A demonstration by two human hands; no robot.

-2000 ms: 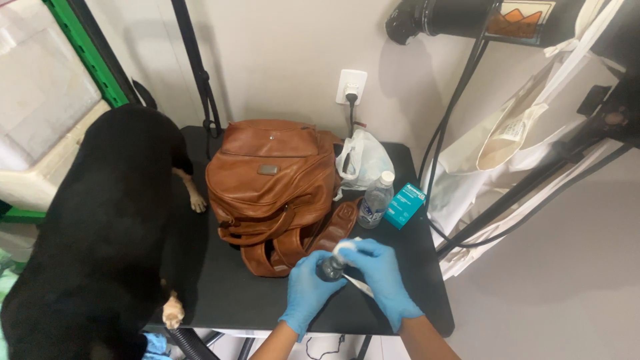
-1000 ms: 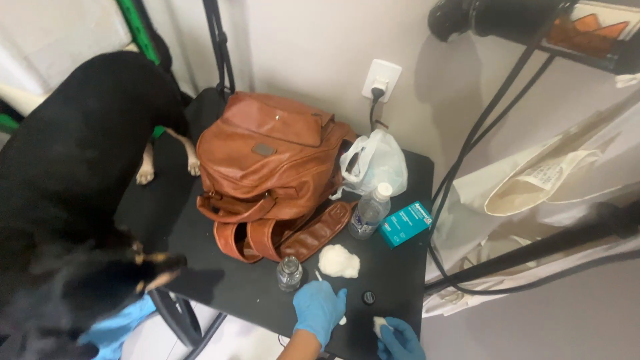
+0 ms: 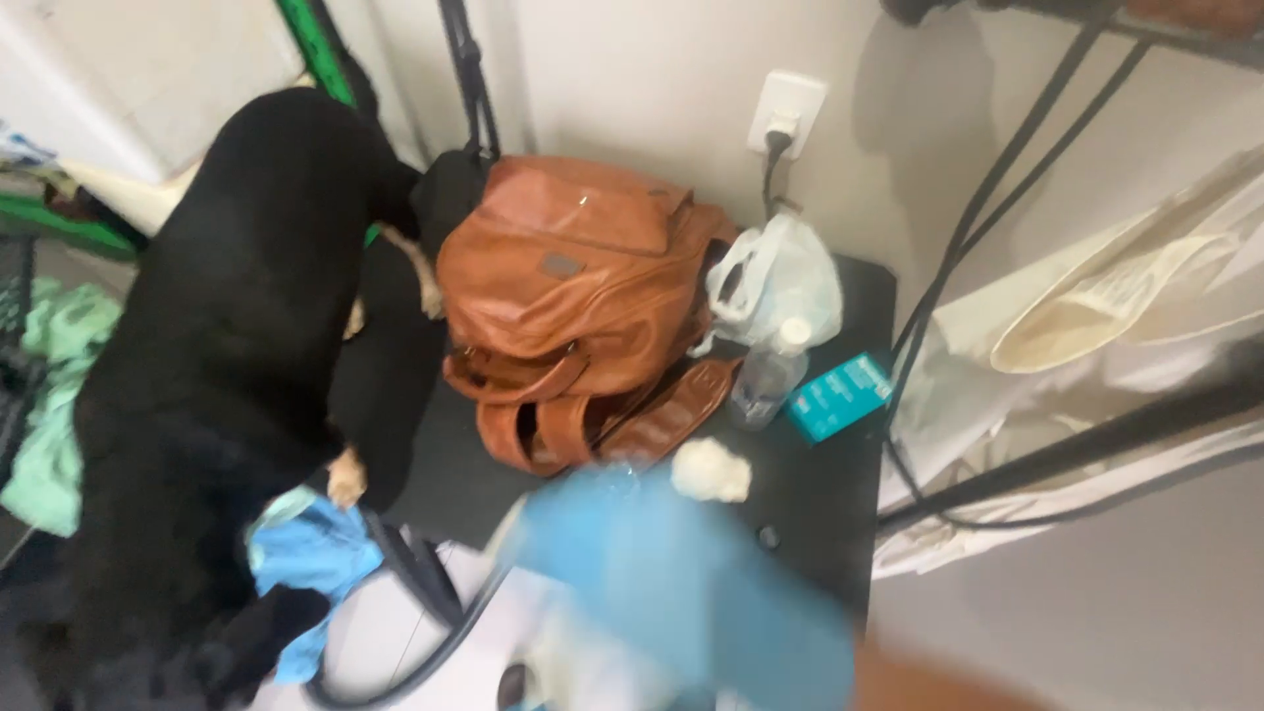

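My right hand (image 3: 681,583), in a blue glove, is a motion blur reaching in from the lower right over the table's front. A pale strip shows at its fingertips, but whether they hold it is unclear. Just beyond the glove lies a white cotton wad (image 3: 711,471), with a small dark cap (image 3: 768,537) to its right. The small glass bottle is mostly hidden behind the glove. A clear plastic bottle (image 3: 768,380) with a white cap stands beside a teal box (image 3: 841,397). My left hand is not visible. A blurred white and dark thing is at the bottom.
A brown leather backpack (image 3: 583,286) and a white plastic bag (image 3: 785,281) rest on the black table (image 3: 829,513). A black dog (image 3: 227,296) is at the left, its paws at the table. Black cables (image 3: 968,237) hang at the right; blue cloth (image 3: 316,543) lies below the dog.
My right hand has moved left across the table front from beside the cap. My left hand has left the view. The glass bottle, in my hands two seconds ago, stood on the table one second ago.
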